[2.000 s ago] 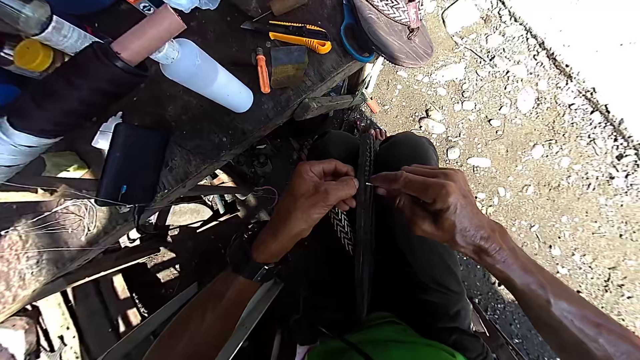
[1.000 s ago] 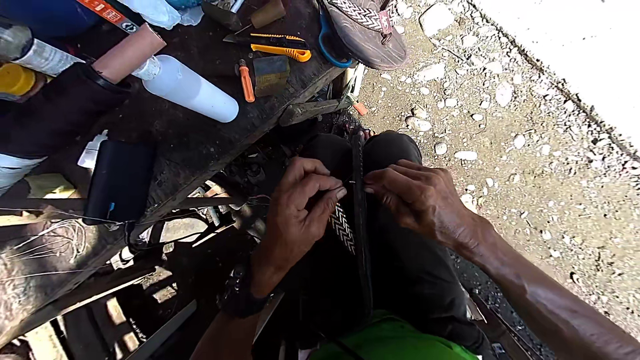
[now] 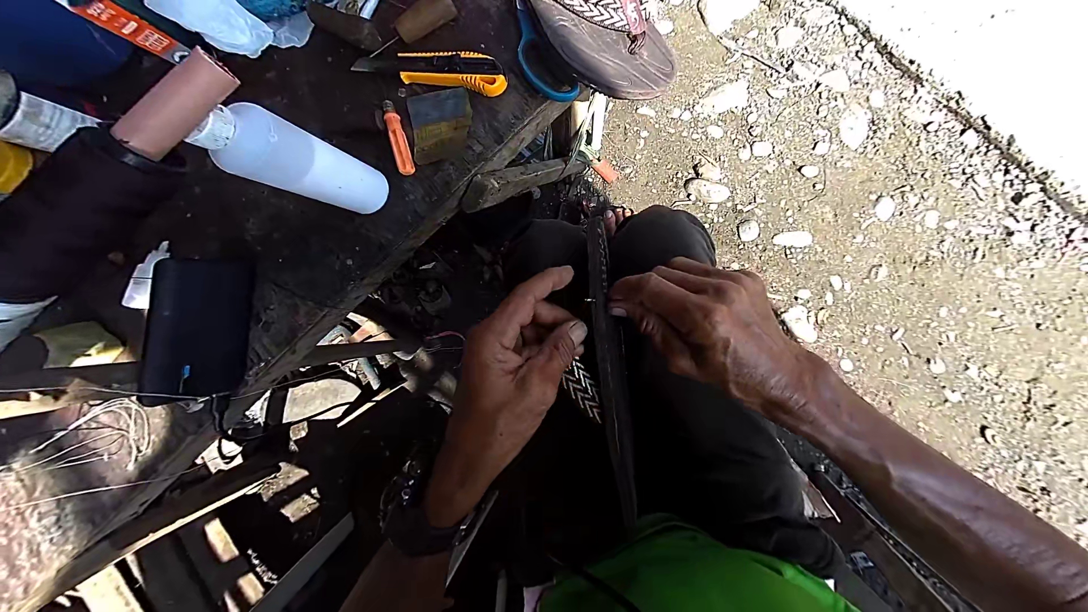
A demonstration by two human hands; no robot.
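Note:
A dark sandal [image 3: 609, 365] stands on edge between the knees, its thin side facing up. Its black-and-white woven strap [image 3: 581, 391] shows on the left side. A tiny bright point [image 3: 590, 299], perhaps a needle tip, sticks out on the sole's left. My left hand [image 3: 527, 357] is just left of it, index finger and thumb apart, with nothing visible between them. On the right side, my right hand [image 3: 705, 327] has its thumb and fingers pinched close against the sole; whatever is between them is hidden.
On the dark wooden table [image 3: 323, 255] lie a yellow utility knife [image 3: 455, 70], blue-handled scissors [image 3: 544, 64], an orange-handled tool [image 3: 398, 140], a white plastic bottle [image 3: 297, 161], a black power bank [image 3: 197, 330] and another sandal [image 3: 612, 42]. Stony ground [image 3: 850, 238] is at the right.
My left fingers, close together at the sole two seconds ago, are now spread and a little away from it. The right hand has come in against the sole's right side.

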